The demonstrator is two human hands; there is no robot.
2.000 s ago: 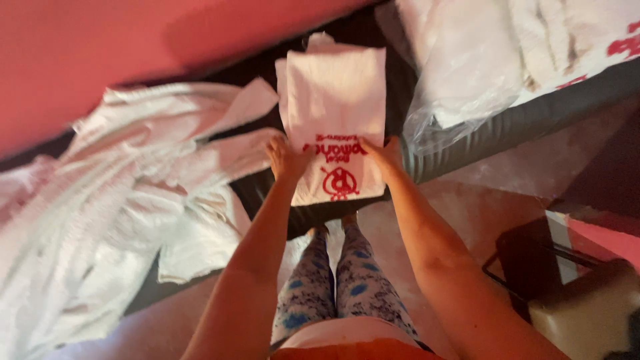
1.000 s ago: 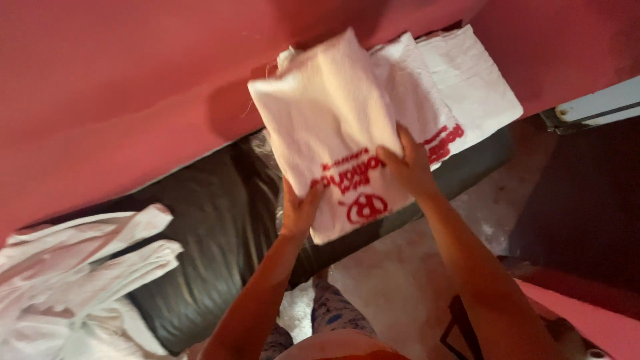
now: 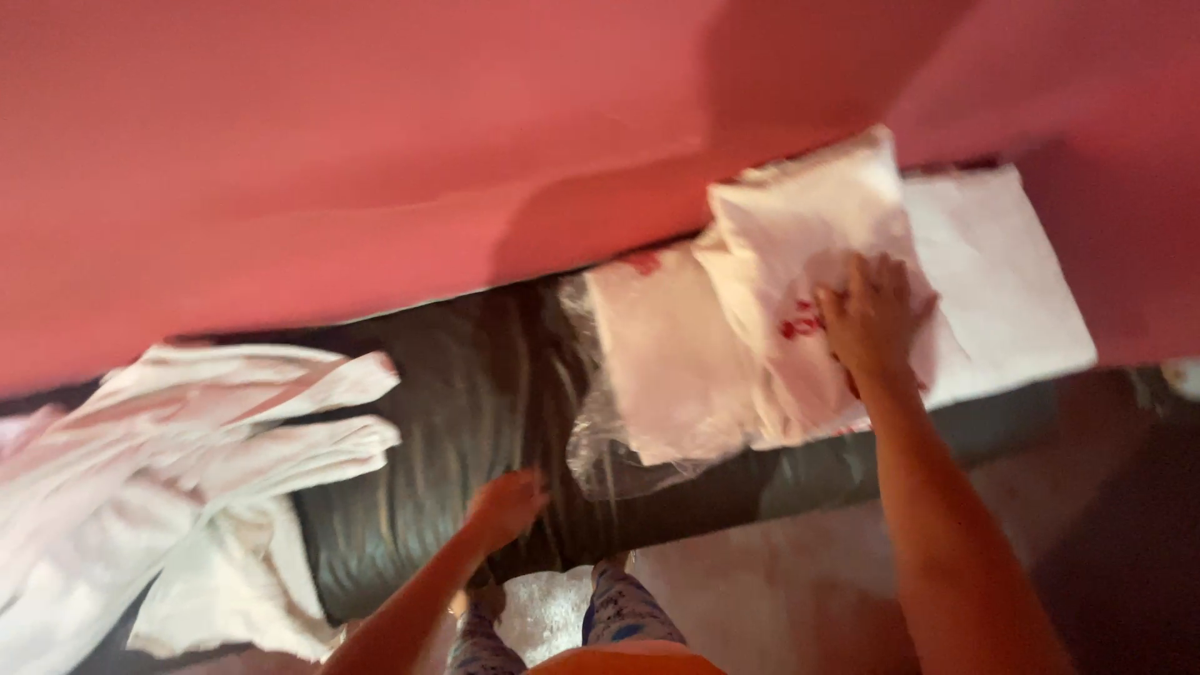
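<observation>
My right hand [image 3: 877,314] lies with fingers spread on top of a folded white cloth [image 3: 797,225] with red print, which rests on other folded cloths. Left of it, another folded white cloth [image 3: 670,356] lies beside clear plastic film [image 3: 600,441]; to the right is a folded white cloth [image 3: 994,281]. My left hand [image 3: 511,506] is over the front of the black padded seat [image 3: 422,450], blurred, with no cloth in it; its fingers are not clear enough to tell their pose.
A loose heap of white cloths [image 3: 197,441] lies on the left end of the seat, one piece hanging towards the front edge. A red wall [image 3: 375,169] runs behind the seat. My feet and patterned trouser legs [image 3: 628,609] are below, on the floor.
The printed folded cloth, held in both hands a second ago, now lies on the stack at the right. My left hand has left it and moved left; my right hand now presses flat on it.
</observation>
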